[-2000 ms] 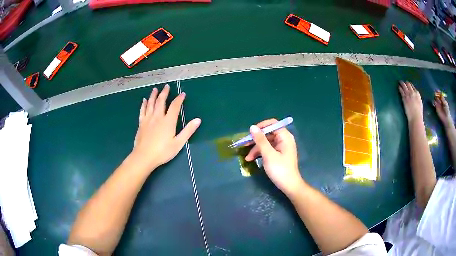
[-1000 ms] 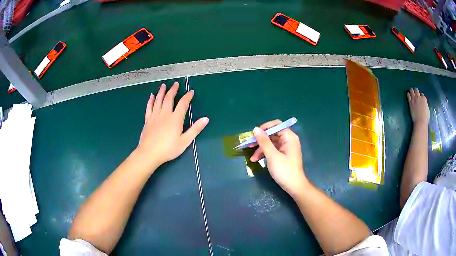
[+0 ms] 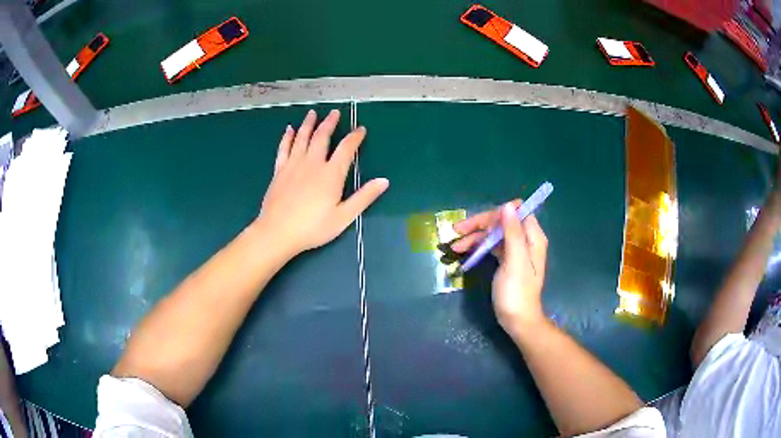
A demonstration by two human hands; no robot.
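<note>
My left hand [image 3: 312,188] lies flat on the dark green mat with its fingers spread, over the striped cord; it holds nothing. My right hand [image 3: 516,257] holds blue-violet tweezers [image 3: 514,224] like a pen. Their tips point down-left at the lower part of a shiny yellow-and-white strip [image 3: 446,278]; whether they grip it cannot be told. A small dark patch lies on the strip by my fingertips; part or shadow cannot be told. A translucent yellow-green film patch [image 3: 420,232] lies flat at the strip's upper left.
Long amber tape strip [image 3: 646,205] at right. Loose white sheets [image 3: 34,248] at far left. A grey rail [image 3: 411,88] crosses behind; beyond it lie several orange housings [image 3: 205,48] with white and black panels. Another person's arm [image 3: 738,278] is at the right edge.
The tweezers have swung from the film patch to the lower part of the strip and tilt more steeply. My left hand stays flat. The view has shifted, and the orange housings sit differently.
</note>
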